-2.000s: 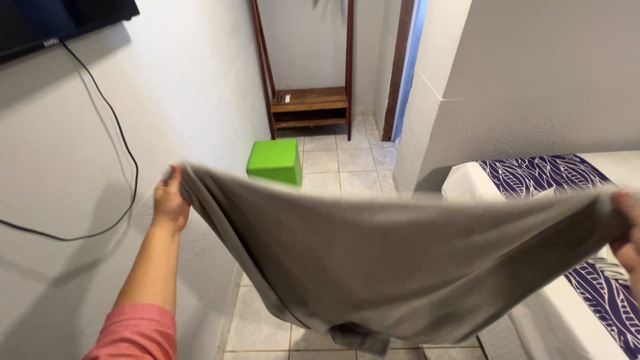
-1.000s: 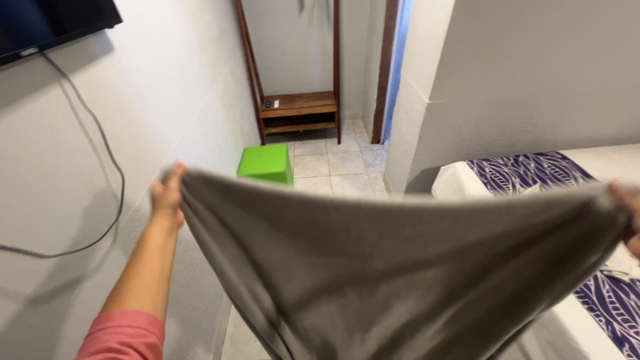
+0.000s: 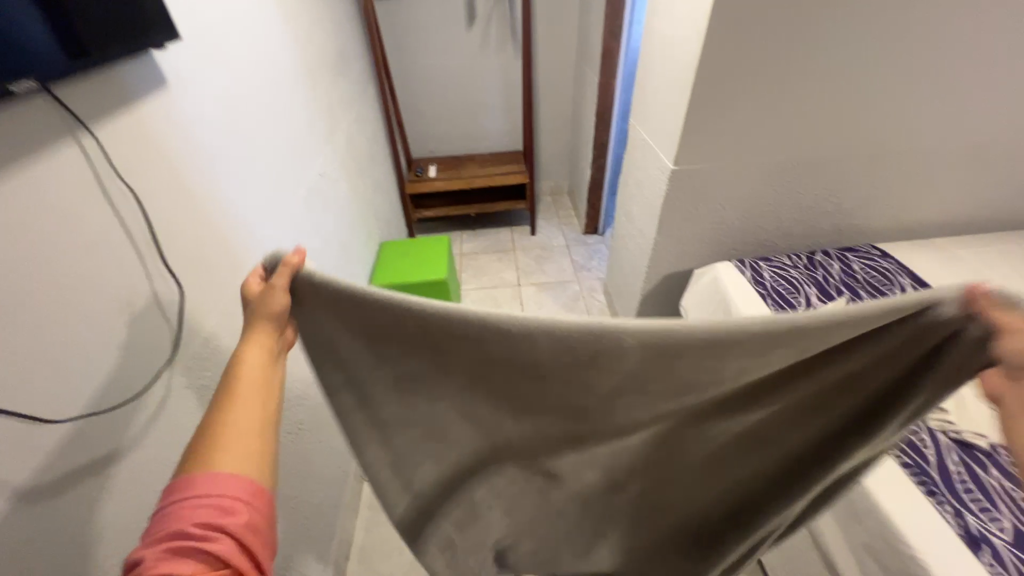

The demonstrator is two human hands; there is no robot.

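A grey-brown cloth (image 3: 560,416) hangs stretched between my two hands, its top edge sagging in the middle and its lower part running out of the bottom of the view. My left hand (image 3: 272,300) grips one upper corner near the white wall. At the right edge my right hand (image 3: 996,344), blurred and partly cut off, is closed on the other upper corner, above the bed. Folds run down from the right corner. The cloth hides much of the floor and part of the bed.
A bed with white sheets (image 3: 716,292) and a purple patterned bed runner (image 3: 832,276) stands right. Ahead are a green stool (image 3: 416,266) and a wooden rack (image 3: 468,172) bearing small items. A black cable (image 3: 178,304) hangs from a wall-mounted television (image 3: 76,36) on the left.
The cloth's lower part has swung and spread, and it hangs in a different shape than before. Both hands have kept hold of its corners throughout.
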